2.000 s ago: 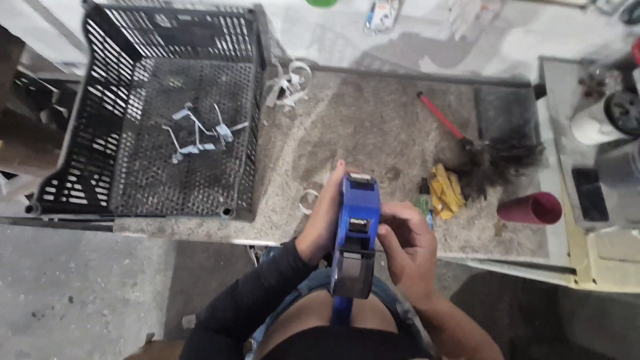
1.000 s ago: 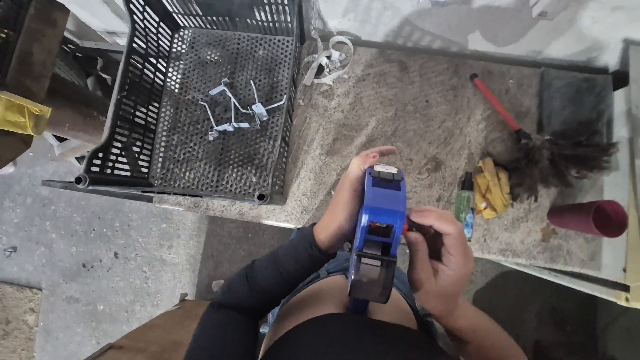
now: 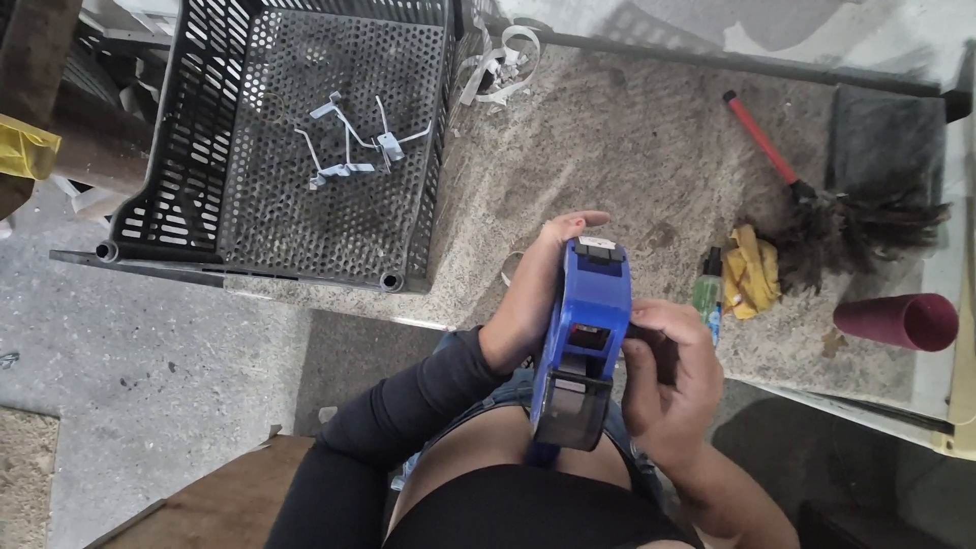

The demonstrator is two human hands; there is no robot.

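A blue handheld price labeler (image 3: 585, 335) with a smoky clear cover at its lower end is held upright in front of my body. My left hand (image 3: 537, 286) supports it along its left side, the fingertips reaching past its top end. At the labeler's right side is my right hand (image 3: 675, 374), thumb and fingers bent together by the side knob area; what lies between the fingertips is hidden. Behind the left wrist, a small loop of pale strip (image 3: 509, 268) lies partly covered on the stone worktop (image 3: 610, 152).
A black plastic crate (image 3: 335, 221) with white metal hooks (image 3: 347, 145) stands left. Curled label backing (image 3: 503, 65) lies beside it. Rightward are a red-handled feather duster (image 3: 762, 141), a yellow cloth (image 3: 751, 271), a small green bottle (image 3: 707, 290) and a maroon cup (image 3: 896, 322).
The view has shifted left, showing more floor. My left hand still holds the labeler, and my right hand stays at its right side with the fingers slightly changed.
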